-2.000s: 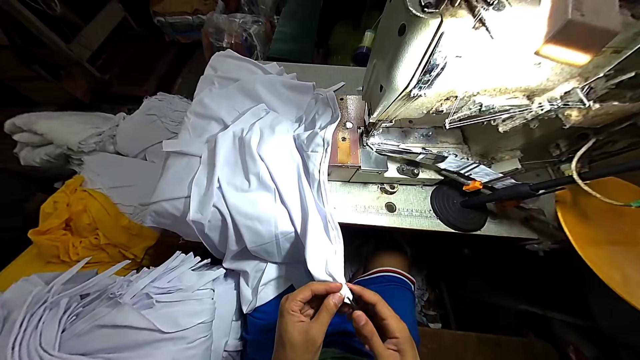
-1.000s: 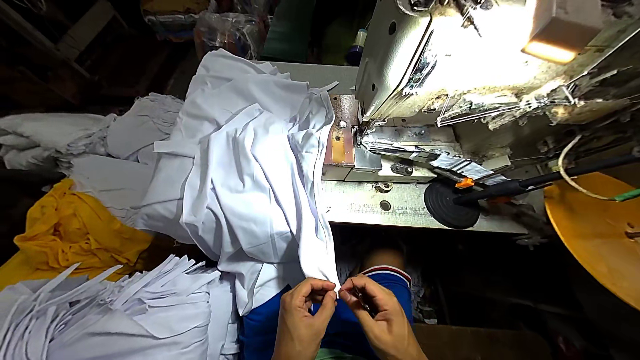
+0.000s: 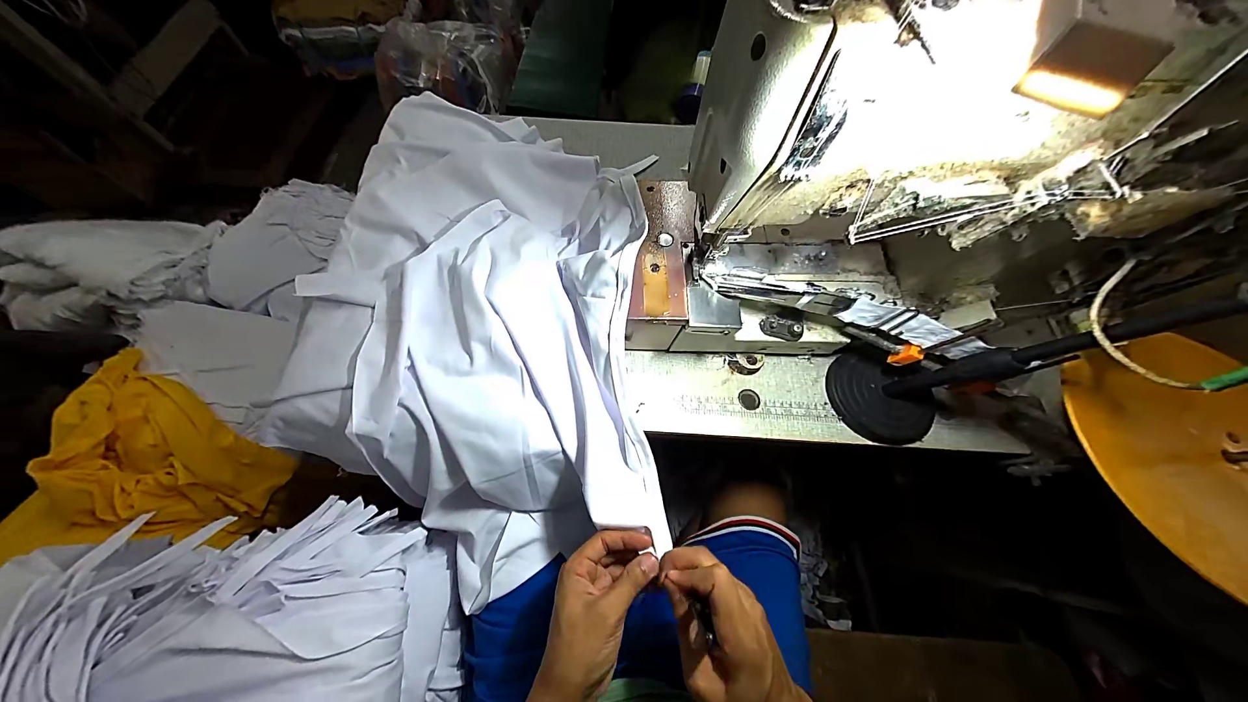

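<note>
White fabric pieces [image 3: 487, 331] lie bunched over the left part of the sewing machine's bed, with a folded edge running down to my lap. At the lower tip of that edge, my left hand [image 3: 606, 595] pinches the cloth between thumb and fingers. My right hand [image 3: 712, 609] closes its thumb and index finger on the same tip, touching the left fingertips. A small dark object [image 3: 704, 624] is tucked in the right palm, mostly hidden by the fingers. The industrial sewing machine [image 3: 770, 107] stands up and to the right, its needle area beside the cloth's right edge.
White pieces with narrow strips [image 3: 253, 604] are stacked at lower left, below yellow cloth [image 3: 156, 439]. Grey-white cloth [image 3: 107, 253] lies farther left. Right of the needle are a strip guide and a black round disc [image 3: 880, 395]; an orange disc [image 3: 1160, 448] stands at far right.
Both hands stay at the cloth's lower tip, with only small finger movements. The dark object in the right hand was also visible two seconds ago. The fabric pile has barely moved.
</note>
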